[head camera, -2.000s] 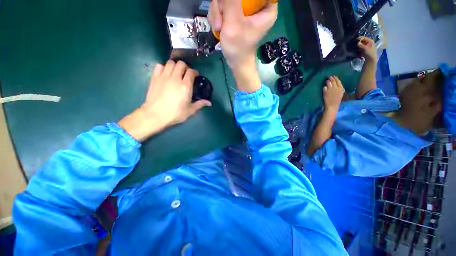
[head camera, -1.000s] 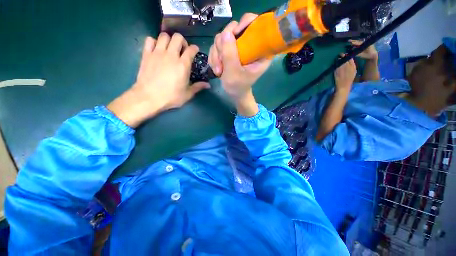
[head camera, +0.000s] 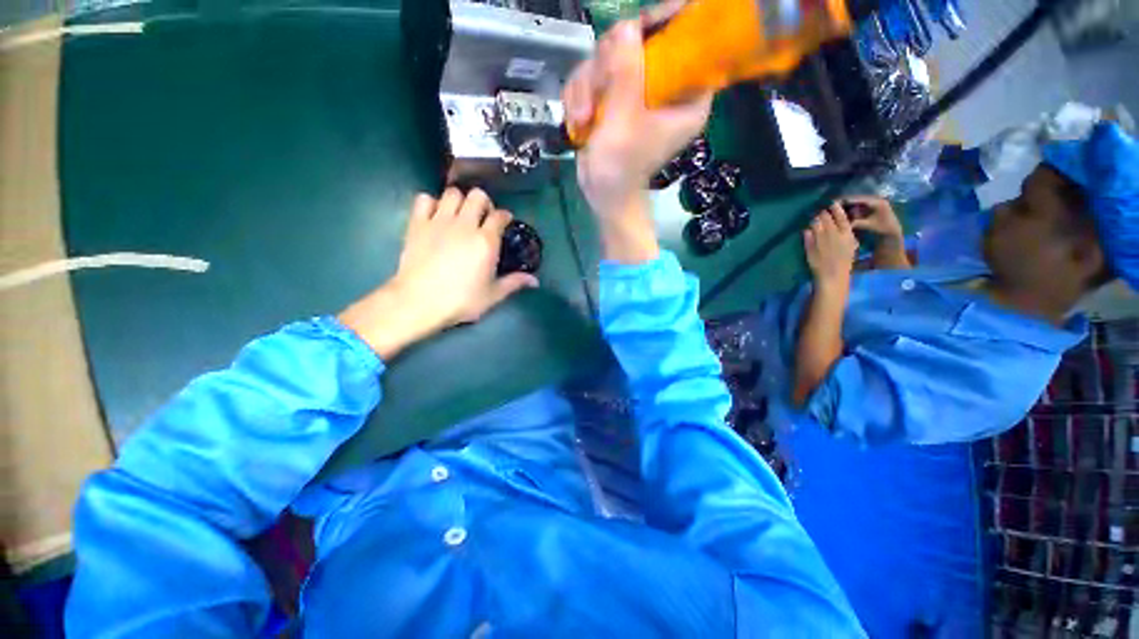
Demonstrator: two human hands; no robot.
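My left hand (head camera: 456,260) lies on the green bench with its fingers and thumb around a round black part (head camera: 520,248). My right hand (head camera: 628,119) grips the orange electric screwdriver (head camera: 737,48) above the bench. The screwdriver's dark nose points left at the front of the silver screw feeder (head camera: 515,75), by its small metal pick-up point (head camera: 520,152). Whether the tip touches a screw cannot be told. Several black parts (head camera: 712,200) lie in a loose cluster right of my right wrist.
A black bin with white contents (head camera: 799,132) stands beyond the cluster. A coworker in blue (head camera: 931,337) sits at the right, both hands on a small part. A black cable crosses the upper right. A clear blister tray (head camera: 749,399) lies by my right sleeve. Cardboard (head camera: 50,250) lies at the left.
My right hand has moved the screwdriver up from the black part to the feeder front. My left hand stays on a black part. The whole view has shifted, showing more of the feeder.
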